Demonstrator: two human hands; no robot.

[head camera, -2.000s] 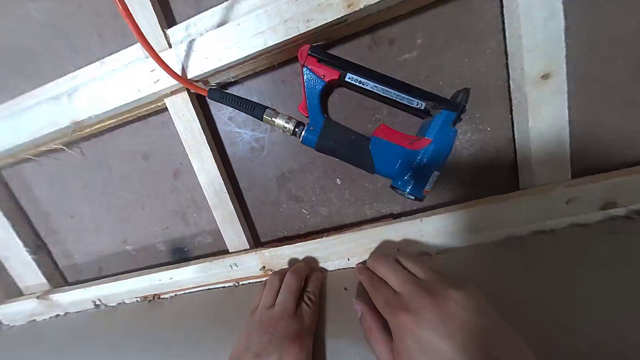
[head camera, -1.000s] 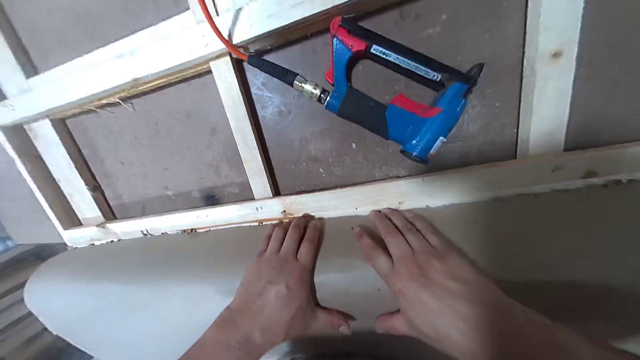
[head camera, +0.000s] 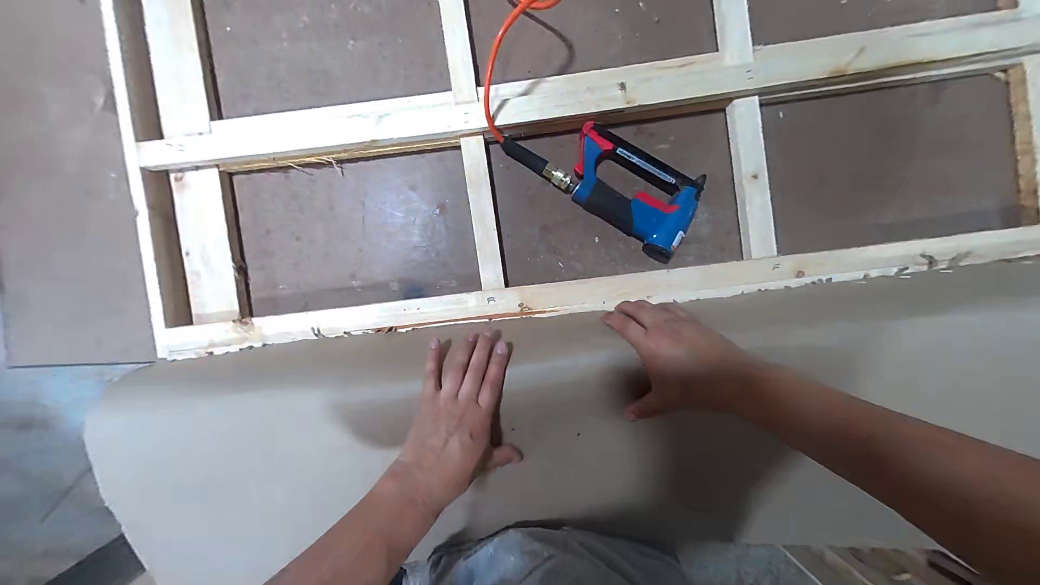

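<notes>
My left hand [head camera: 459, 414] lies palm down, fingers spread, on a wide beige sheet [head camera: 244, 455] that looks like cardboard or board. My right hand [head camera: 678, 353] rests on the same sheet, its fingertips at the front rail [head camera: 682, 283] of a pale wooden frame. The sheet meets this rail along a ragged edge and curves down toward me. Behind the rail, a blue and red pneumatic stapler [head camera: 634, 199] lies on its side within a bay of the frame, touched by neither hand. A black sleeve and brass coupling [head camera: 559, 179] join it to an orange air hose [head camera: 490, 81].
Cross slats [head camera: 483, 211] and a long middle rail [head camera: 341, 126] divide the frame over a brown surface [head camera: 349, 227]. Splinters stick out under the middle rail. The frame's left end rail [head camera: 134, 187] stands near a grey floor [head camera: 41, 455]. My clothed lap [head camera: 544, 556] is at the bottom.
The view has drawn back and shows more of the frame and sheet. My hands, close together at the rail two seconds ago, are now farther apart; the left fingertips are just off the rail.
</notes>
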